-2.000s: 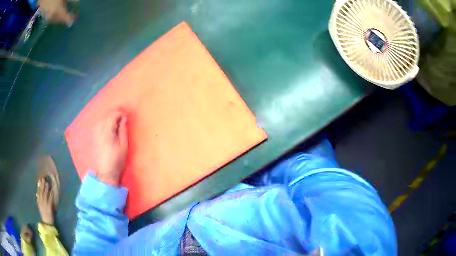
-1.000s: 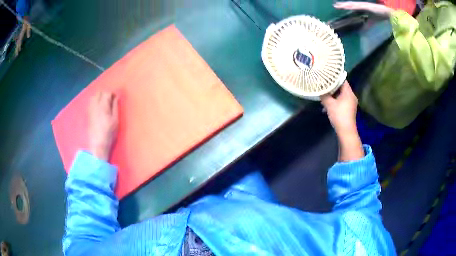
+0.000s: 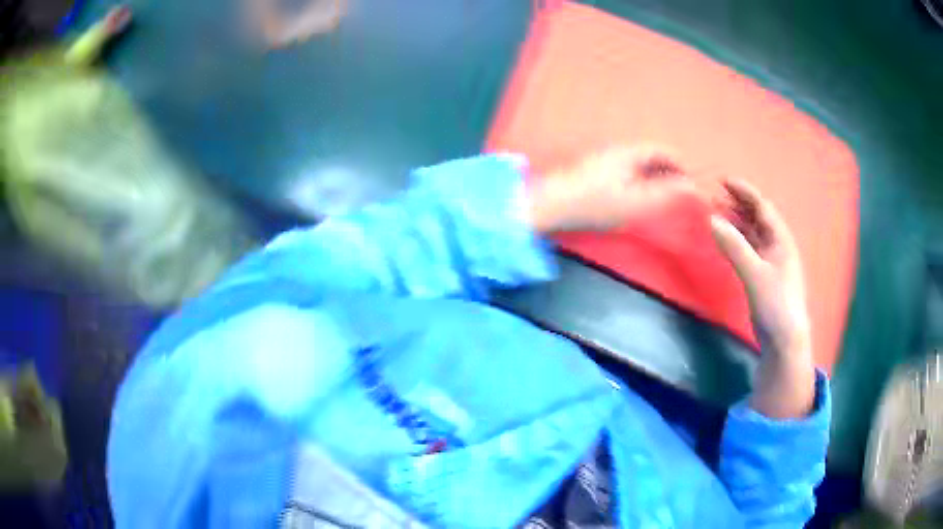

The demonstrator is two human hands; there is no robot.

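Observation:
The red-orange foam pad (image 3: 786,145) lies on the dark green table, in the upper right of the view. My left hand (image 3: 615,191) reaches across the pad's near left part and is blurred, with its fingers curled. My right hand (image 3: 765,253) is over the pad's near right part, fingers bent and thumb apart from them. The fingertips of both hands are close together above the pad; touching or not cannot be told. The blur hides whether either hand holds a small thing.
The white desk fan (image 3: 908,439) is cut off at the right edge. A person's yellow-green sleeve (image 3: 93,176) is at the left, near the table's edge. Another blurred hand (image 3: 298,19) shows at the top left. A pale blurred patch (image 3: 329,191) is on the table.
The view has swung, so the pad now sits at the right. My right hand has let go of the fan and come over the pad. My left hand has come close to it.

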